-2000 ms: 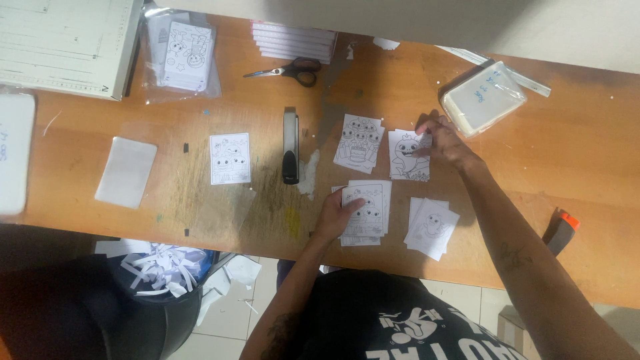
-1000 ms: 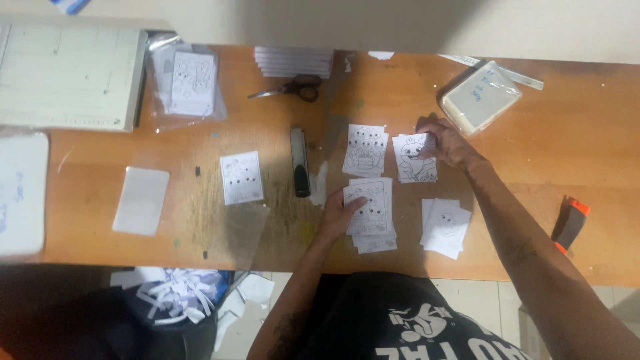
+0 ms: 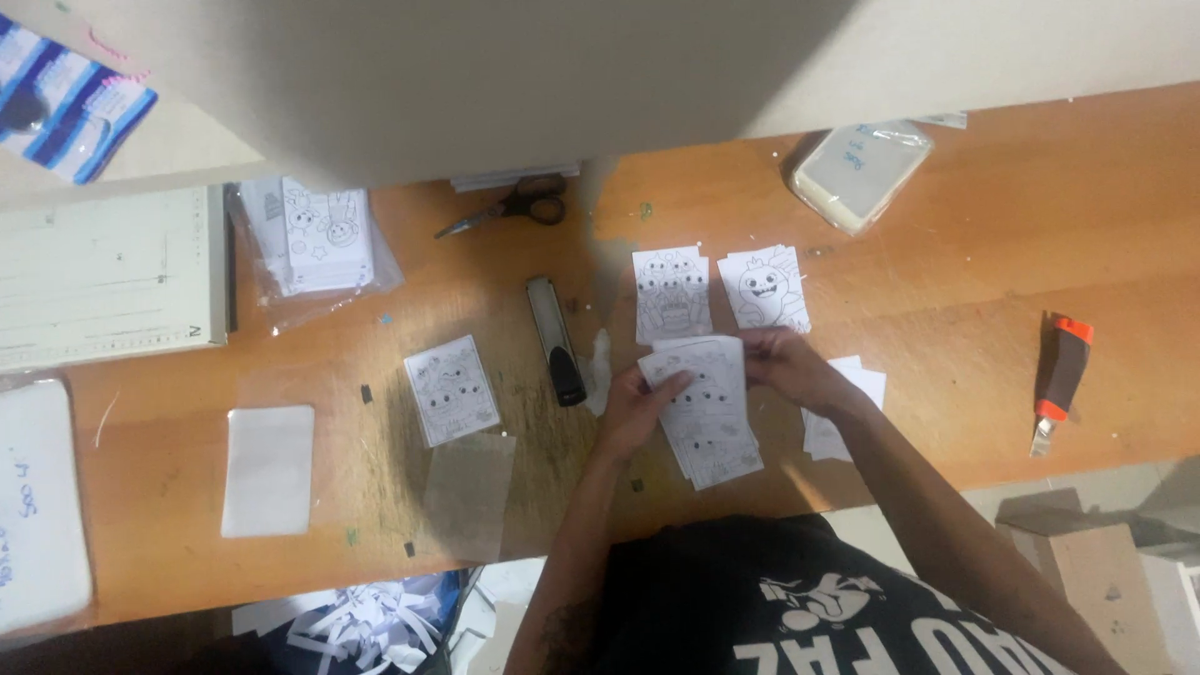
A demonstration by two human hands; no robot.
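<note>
My left hand (image 3: pixel 642 401) grips a small stack of printed coloring cards (image 3: pixel 705 398), thumb on top. My right hand (image 3: pixel 789 367) has its fingers at the upper right edge of that stack; whether they pinch a card is hidden. Just above lie two more piles, one of cards with several cartoon figures (image 3: pixel 672 291) and one with a crowned, toothy character (image 3: pixel 764 289). Another pile (image 3: pixel 867 389) is partly behind my right forearm. A stapler (image 3: pixel 555 342) lies left of my hands, and a neat card stack (image 3: pixel 453 390) lies further left, beside a clear plastic sheet (image 3: pixel 469 495).
Scissors (image 3: pixel 516 204) lie at the back under a pale overhanging shelf (image 3: pixel 525 84). A retractable utility knife (image 3: pixel 1064 370) is at right, a wrapped pack (image 3: pixel 862 173) behind. At left are bagged cards (image 3: pixel 328 239), a paper trimmer (image 3: pixel 108 272) and a white card (image 3: pixel 269 472). Paper scraps (image 3: pixel 370 623) fill a bin below.
My right hand has moved from the crowned-character pile down to the stack at my left hand. That stack now sits more tilted. The view has shifted.
</note>
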